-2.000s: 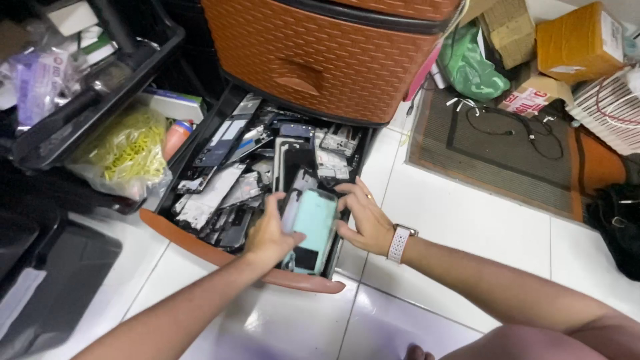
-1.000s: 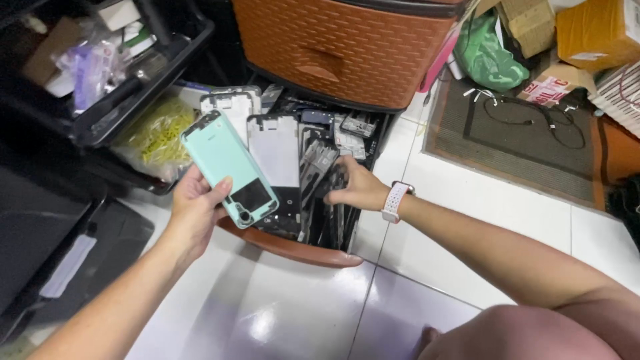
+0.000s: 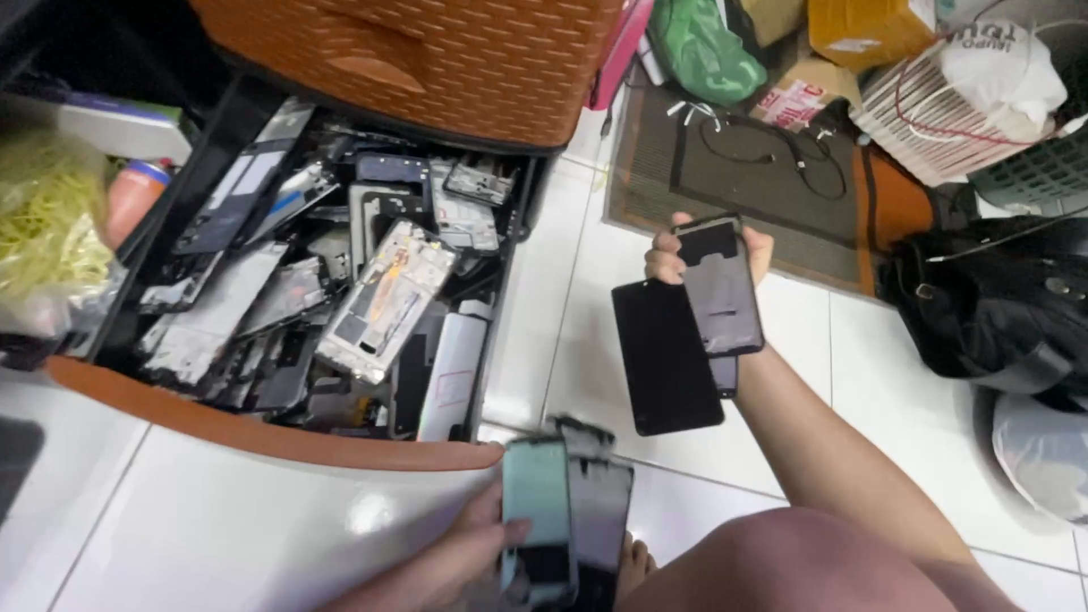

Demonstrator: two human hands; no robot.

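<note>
My left hand [image 3: 489, 535], partly blurred, holds a mint-green phone housing [image 3: 537, 501] low in front of the drawer, with grey-and-black phone parts [image 3: 602, 510] beside and behind it. Over the white tiles to the right, my right hand [image 3: 667, 255] grips several phone parts: a grey-backed phone frame [image 3: 722, 289] overlaps a black phone screen panel [image 3: 667, 357]. The open drawer [image 3: 280, 433] is filled with loose phone housings and frames. On top of that pile lies a silver phone mid-frame [image 3: 389, 297], tilted, and a pale silver housing [image 3: 453, 365] rests near the drawer's right wall.
The brown woven-pattern plastic cabinet [image 3: 476, 68] stands above the drawer. A clear bag of yellow bands [image 3: 51, 221] is at the left. At the right are a floor mat [image 3: 765, 195] with a black cable, a green plastic bag [image 3: 705, 51], cardboard boxes [image 3: 867, 34] and a black bag [image 3: 994, 297].
My right hand has moved out of the drawer to the right and now holds phone parts. My left hand has come down with the mint-green housing, in front of the drawer.
</note>
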